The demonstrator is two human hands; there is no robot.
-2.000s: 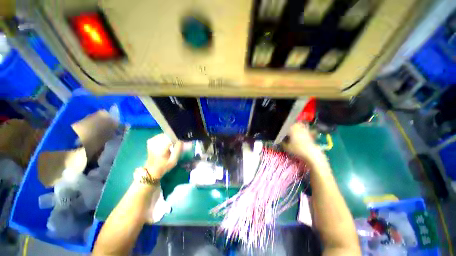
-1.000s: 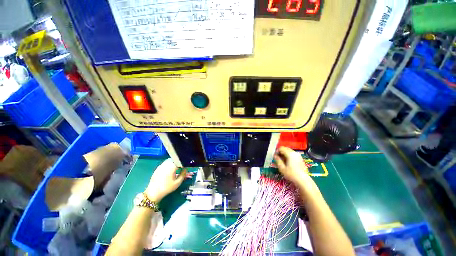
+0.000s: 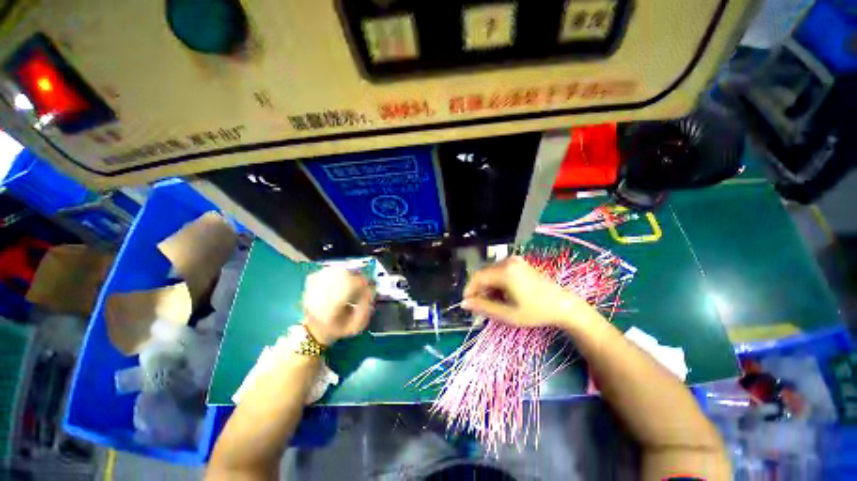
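The wire bundle (image 3: 498, 376), red at its far end and pale at the near end, fans out right of the tooling and hangs over the near bench edge. The crimping die set (image 3: 418, 305) sits under the dark press head, between my hands. My right hand (image 3: 507, 293) is at its right side, fingertips pinched on a thin pale wire pointing at the die. My left hand (image 3: 340, 302) is curled at its left side, blurred; whether it holds anything cannot be told.
The cream machine cabinet (image 3: 282, 122) hangs over the bench. A blue warning plate (image 3: 381, 199) faces me. A large blue bin (image 3: 89, 376) stands left. Behind right are a black fan (image 3: 681, 155), a red box (image 3: 586, 157), a yellow frame (image 3: 636, 226) and more wires. White scraps lie by both forearms.
The camera view has shifted and the cabinet fills more of the top. My right hand has come from beside the press and wire tops to the die. My left hand has curled in closer to the die.
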